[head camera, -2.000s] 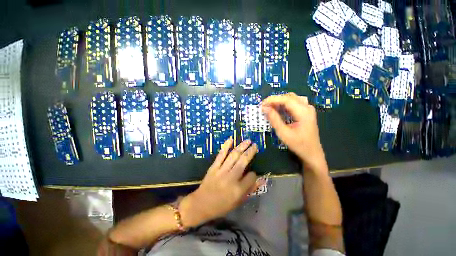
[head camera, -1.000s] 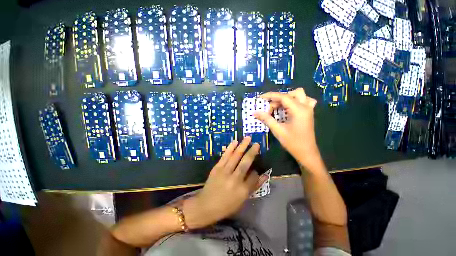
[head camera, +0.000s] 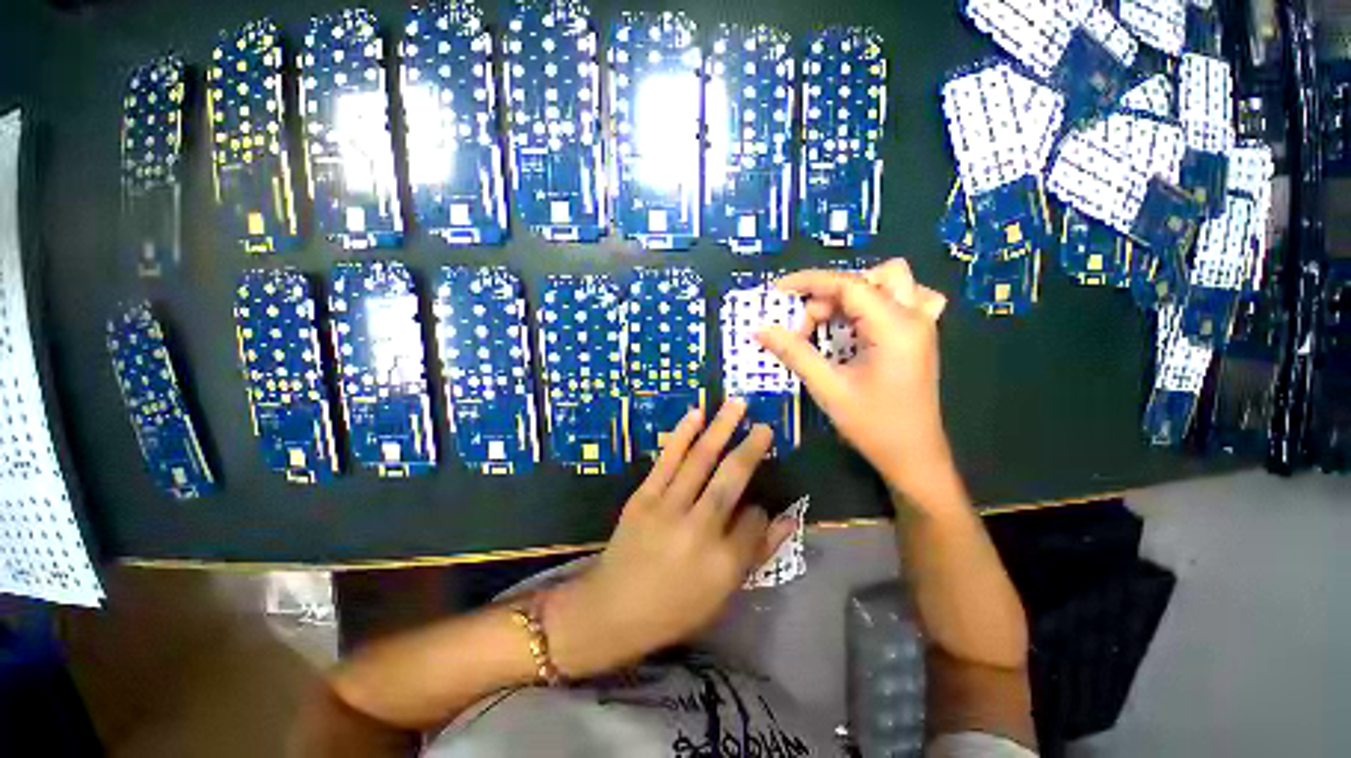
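Blue circuit boards (head camera: 483, 356) lie in two rows on the dark green bench top. A white dome sheet (head camera: 751, 353) covers the upper part of a board (head camera: 771, 421) in the front row. My right hand (head camera: 874, 363) pinches the sheet's right side between thumb and forefinger. Another white dotted piece partly shows behind my right fingers. My left hand (head camera: 667, 533) rests its fingertips at that board's lower end. A piece of dotted film (head camera: 782, 551) shows at the bench edge by my left thumb, which seems to hold it; the grip is partly hidden.
Boards with white dome sheets (head camera: 1119, 166) lie in a loose heap at right, beside glossy black trays (head camera: 1313, 296). A long white dotted sheet (head camera: 37, 400) is at far left. A clear bag (head camera: 301, 595) is below the bench edge (head camera: 356, 566). Black items (head camera: 1089, 622) are below right.
The dome sheet has moved from a tilted position partly over the board to lie along its upper part. My right fingers have shifted down its side. The view has shifted slightly.
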